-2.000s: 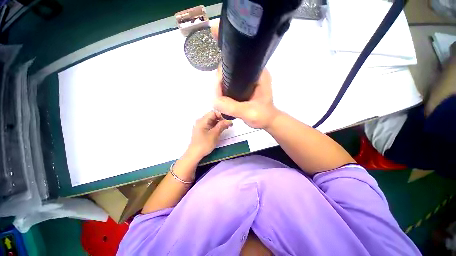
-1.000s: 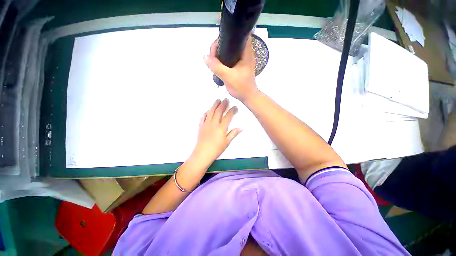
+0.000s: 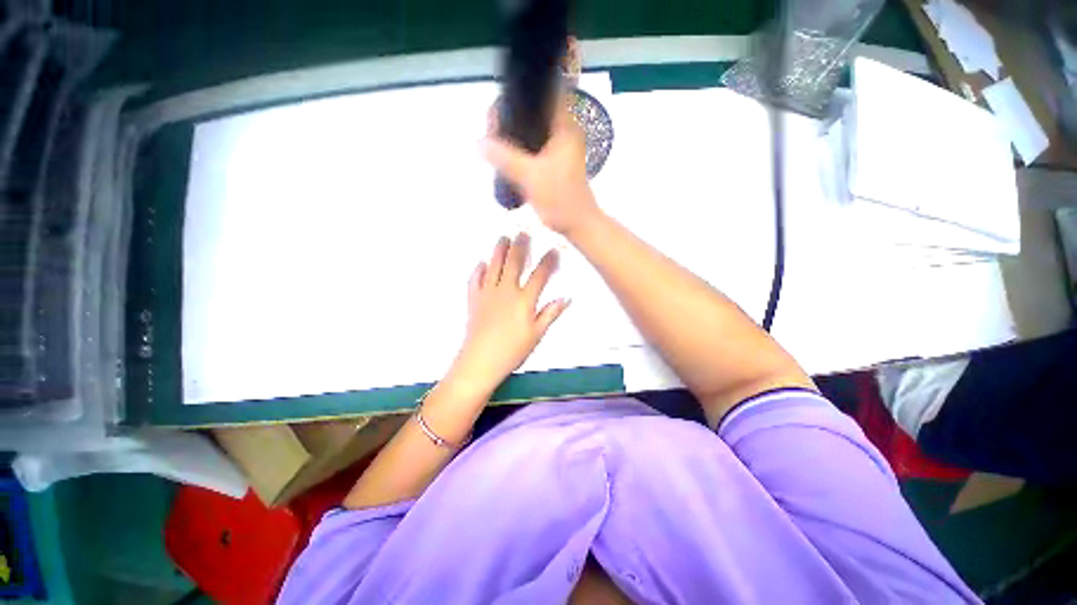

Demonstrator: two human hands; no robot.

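Note:
My right hand (image 3: 549, 171) is closed around the thick black electric screwdriver (image 3: 534, 71), which is upright and blurred, its lower end just above the white sheet. My left hand (image 3: 510, 307) lies palm down with spread fingers on the white work sheet (image 3: 295, 260), nearer to me, and nothing shows in it. The round screw dish (image 3: 595, 132) with grey screws is behind and right of my right hand, partly hidden by it. No separate panel can be made out under the screwdriver; the bit is too blurred to see.
The black cable (image 3: 778, 225) hangs right of my forearm. A clear bag of screws (image 3: 803, 73) lies at the back right, beside stacked white panels (image 3: 933, 160). Clear plastic trays (image 3: 47, 236) stand at the left end. Another person's dark sleeve (image 3: 1016, 408) is at the right.
Since two seconds ago my right hand and the screwdriver have moved back, away from me, beside the dish. My left hand has opened and flattened. Over the last second both hands have stayed nearly in place.

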